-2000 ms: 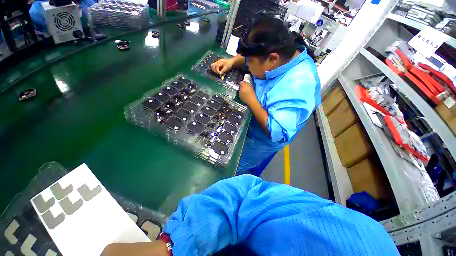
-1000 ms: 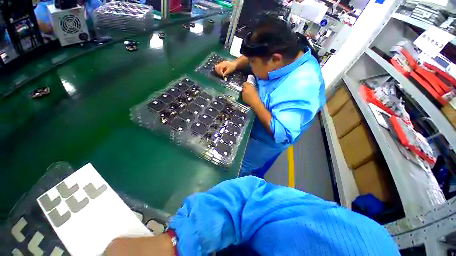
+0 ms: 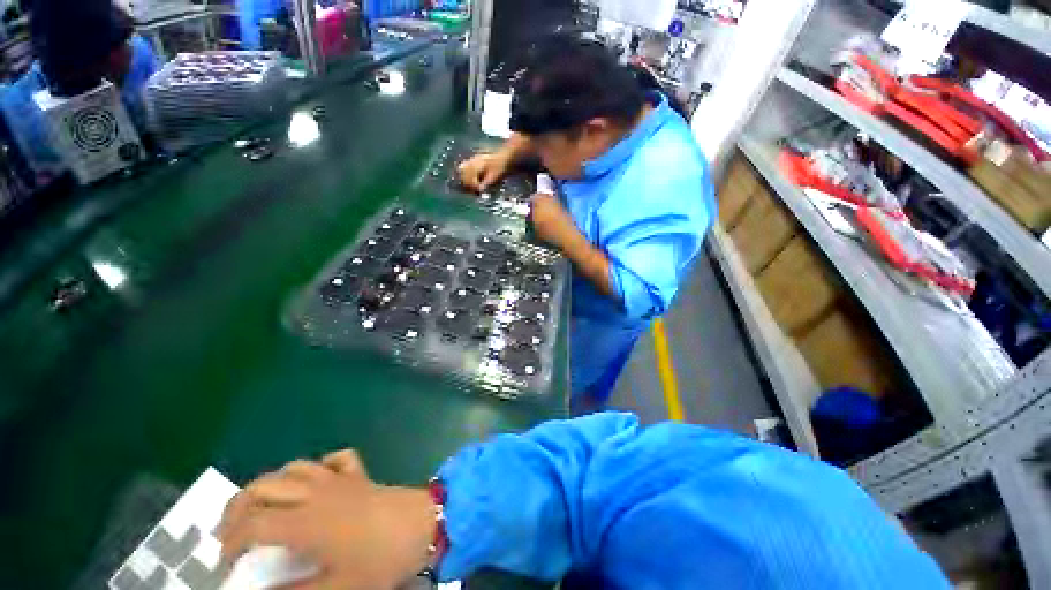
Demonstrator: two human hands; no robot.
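Observation:
A white release liner sheet [image 3: 211,496] with rows of grey L-shaped pads [image 3: 176,546] lies low at the left, cut off by the bottom edge. My bare right hand [image 3: 329,524] reaches in from the right, fingers curled over the sheet's right part and closed on it. A whitish, bent piece shows under the fingers; it seems to be part of the sheet. The fingertips are partly hidden and blurred. The tray edge below the sheet is only a dim blur. My left hand is not in view.
A clear blister tray [image 3: 309,314] of dark modules lies ahead on the green bench [image 3: 248,403]. Beyond it a person in a blue smock [image 3: 640,213] works at another tray [image 3: 441,161]. Small parts [image 3: 67,294] sit along the far side. Metal shelves [image 3: 859,259] stand right.
The view has shifted. My right hand has come up further into the picture and covers more of the sheet. The sheet shows lower, with less of it visible. The pale pads in the near tray no longer show.

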